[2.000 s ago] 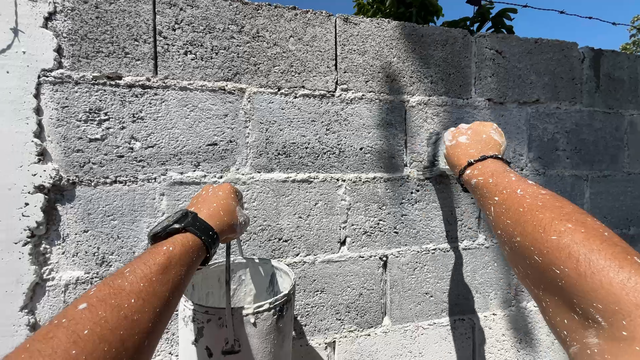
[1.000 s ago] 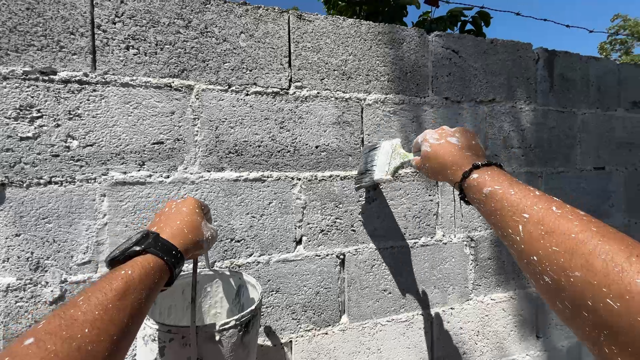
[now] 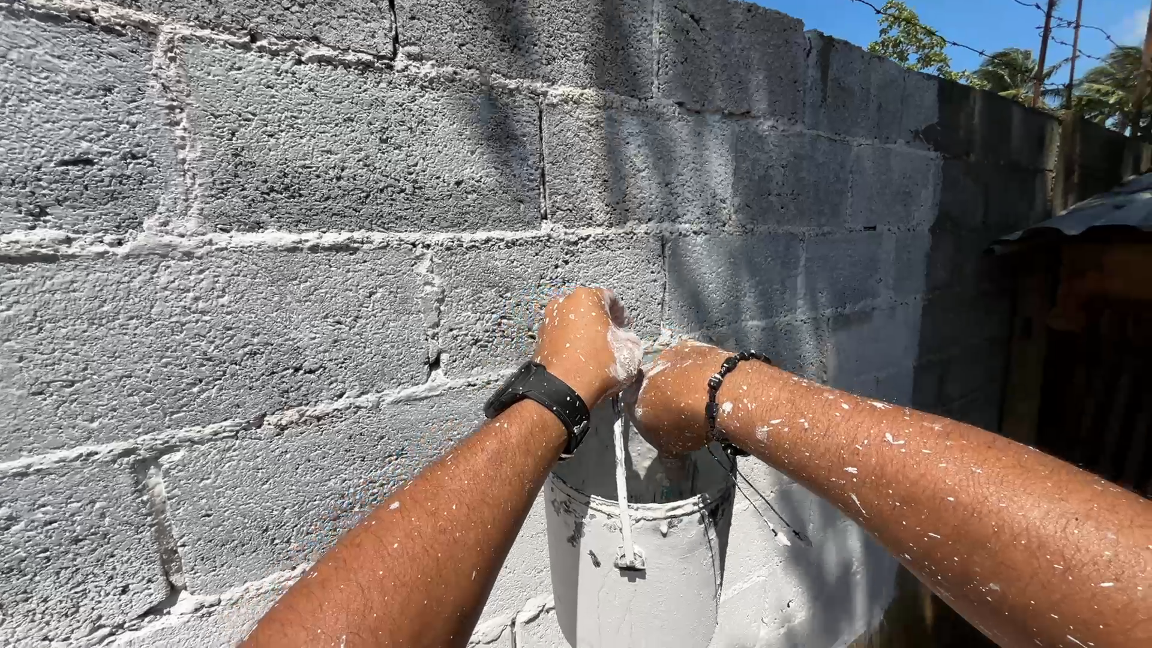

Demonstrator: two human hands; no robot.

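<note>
My left hand, with a black watch at the wrist, is closed on the handle of a paint-coated bucket hanging below it. My right hand, spotted with white paint and wearing a black beaded bracelet, is beside my left hand over the bucket's mouth. Its fingers and whatever they hold are hidden behind the hand and inside the bucket's opening. Behind both hands rises a concrete block wall with whitish paint over its blocks and joints.
The wall runs back to the right, where a darker stretch begins. A shed with a corrugated metal roof stands at the right edge. Barbed wire and rusty posts rise above the wall, with trees behind.
My right hand has come from the wall, where it held a paintbrush, down to the bucket beside my left hand. The view has swung to the right along the wall.
</note>
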